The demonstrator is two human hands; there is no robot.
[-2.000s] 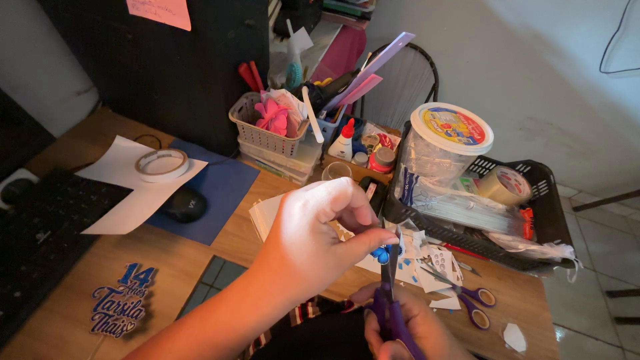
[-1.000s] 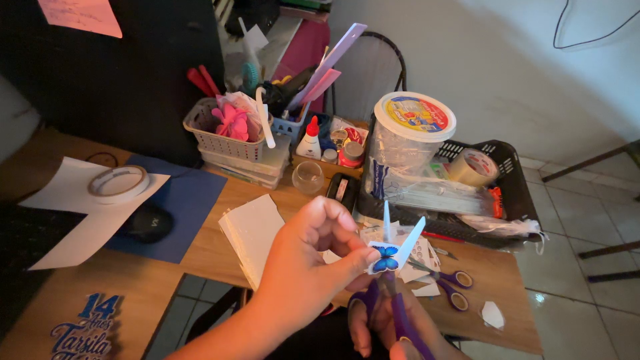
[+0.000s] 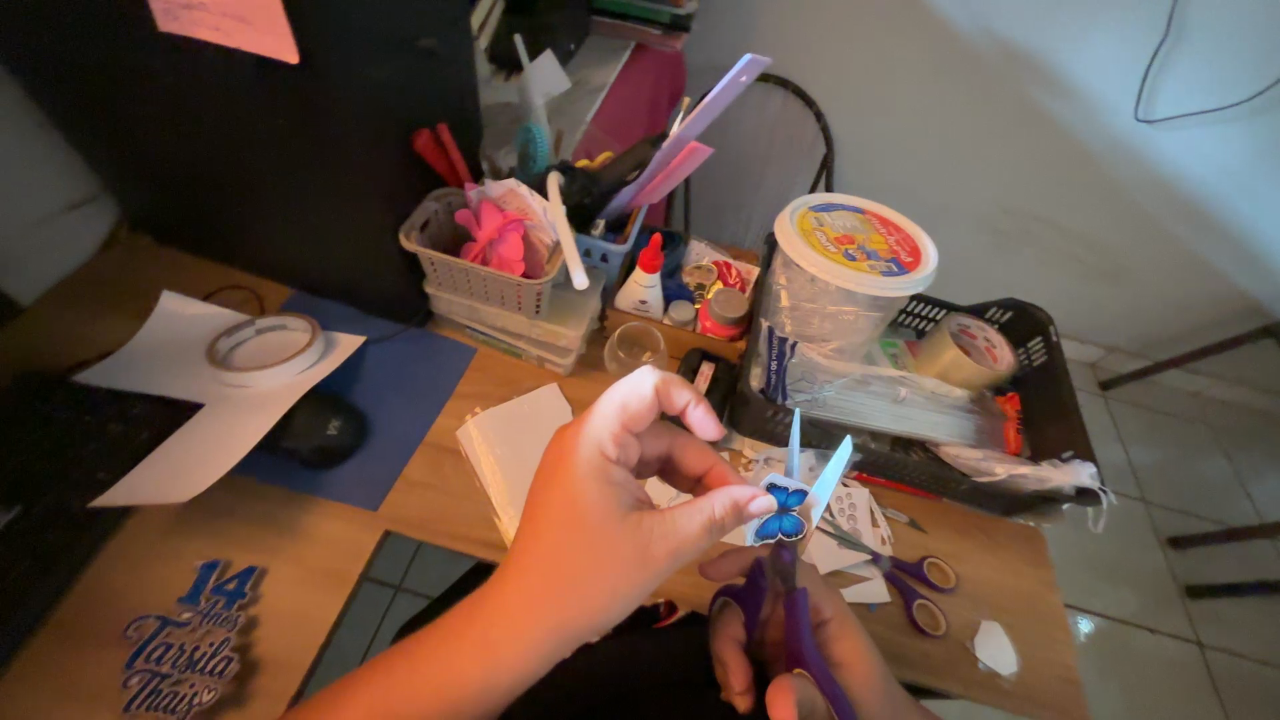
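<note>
My left hand [image 3: 640,480] pinches a small blue butterfly paper cutout [image 3: 781,514] with a white border between thumb and fingertips. My right hand [image 3: 800,640] grips purple-handled scissors [image 3: 822,480], whose blades stand apart and point up, right beside and partly behind the cutout. White paper scraps [image 3: 850,510] lie on the table below the hands. A second pair of purple-handled scissors [image 3: 915,590] rests among them, to the right.
A black basket [image 3: 1060,400] holds a lidded plastic tub [image 3: 840,270] and a tape roll [image 3: 965,350]. Nearer the middle are a glue bottle [image 3: 643,285], a clear cup [image 3: 635,348] and white sheets [image 3: 515,445]. Masking tape [image 3: 265,348], a mouse [image 3: 318,430] and a lettered blue topper [image 3: 185,640] lie left.
The scissor blades, close together two seconds ago, now stand apart. The butterfly cutout, partly hidden by fingers then, now faces the camera. The view has shifted somewhat.
</note>
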